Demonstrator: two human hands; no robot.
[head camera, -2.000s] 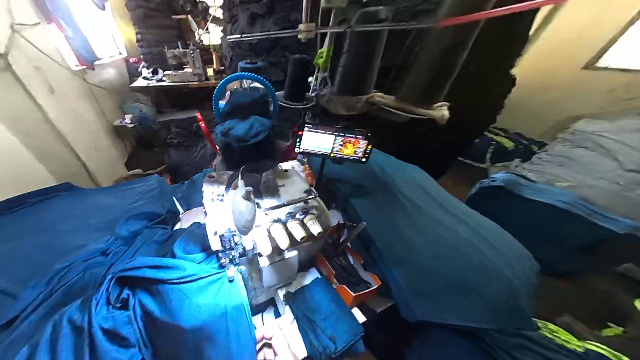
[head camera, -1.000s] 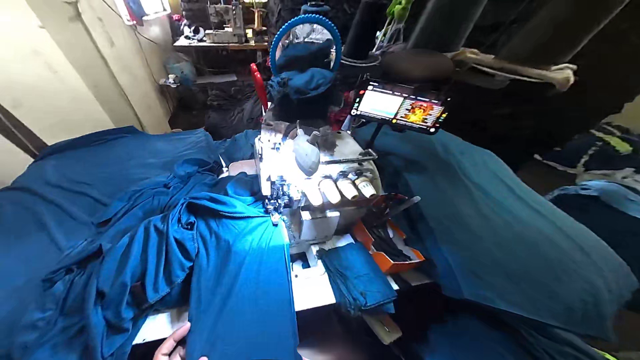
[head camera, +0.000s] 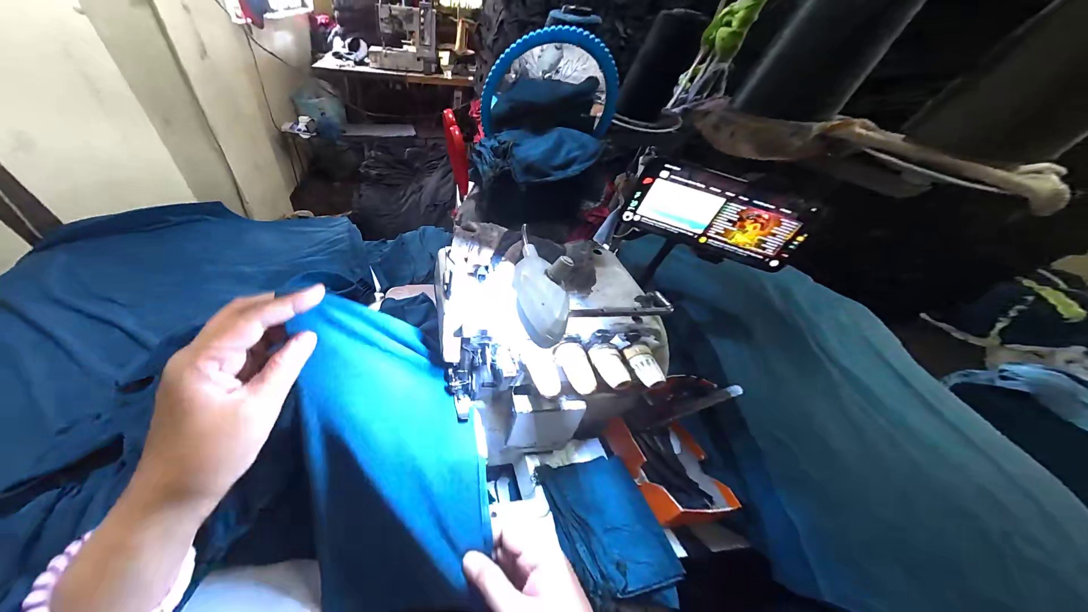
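A blue fabric piece (head camera: 382, 425) stretches between my two hands, its right edge running below the presser foot area of a white overlock sewing machine (head camera: 595, 280). My left hand (head camera: 229, 374) pinches the fabric's upper left edge between thumb and fingers, left of the machine. Low in the view, my right hand (head camera: 527, 569) grips the fabric's right edge near the front of the machine. The machine's lamp lights the needle area brightly. Whether the fabric lies under the presser foot (head camera: 462, 406) I cannot tell.
Folded blue fabric pieces (head camera: 612, 527) lie right of my right hand, beside an orange box (head camera: 680, 510) holding dark items. A phone (head camera: 718, 214) stands behind the machine. Larger blue cloth spreads left (head camera: 170, 263) and right (head camera: 833, 408). Another sewing machine (head camera: 404, 42) stands on a far table.
My left hand has risen from the lower edge of the view and now holds up the fabric. My right hand has come into view at the fabric's right edge.
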